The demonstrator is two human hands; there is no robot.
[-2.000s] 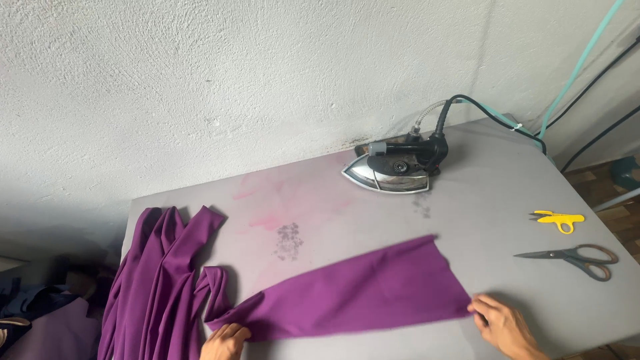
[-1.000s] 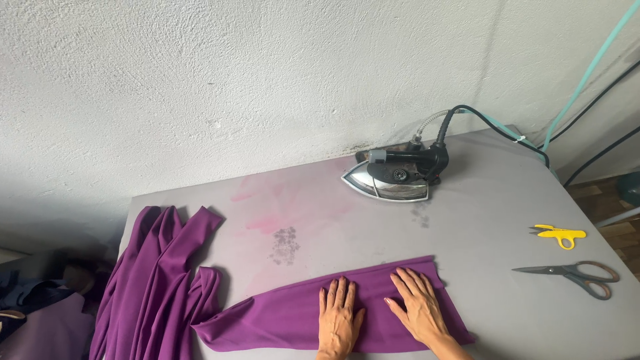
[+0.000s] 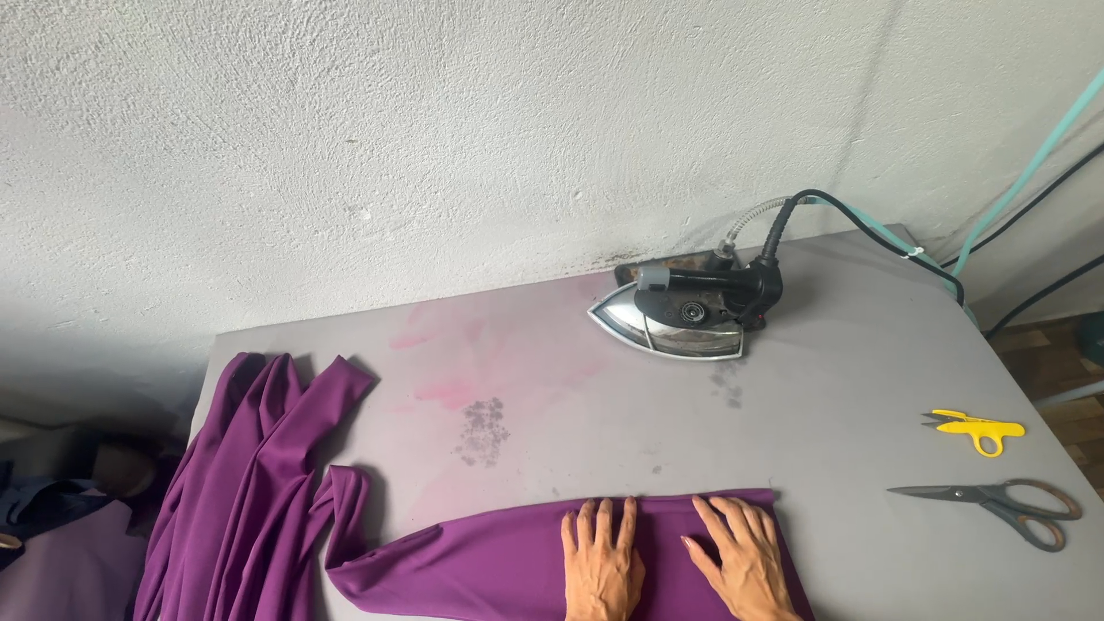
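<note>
A strip of purple fabric (image 3: 492, 552) lies spread along the near part of the grey padded table (image 3: 845, 431), its far edge folded into a narrow band. My left hand (image 3: 601, 561) rests palm down on it, fingertips at the folded edge. To its right, my right hand (image 3: 740, 556) lies flat near the fabric's right end, fingers a little apart. Neither hand grips anything. At the left, more purple fabric (image 3: 250, 483) is heaped in long folds. A steam iron (image 3: 690, 310) with a black handle rests beyond the hands, near the wall.
Yellow thread snips (image 3: 979, 429) and dark-handled scissors (image 3: 1000, 504) lie on the table's right side. The iron's black cable and teal hose (image 3: 1026, 181) run off to the right. A textured white wall (image 3: 431, 155) borders the back. Dark and mauve cloth (image 3: 69, 552) lies below at the left.
Two seconds ago my hands held the strip's near edge, wide apart. They moved inward onto the fabric, which was pulled nearer, and its far edge is now folded. Since one second ago they have shifted little.
</note>
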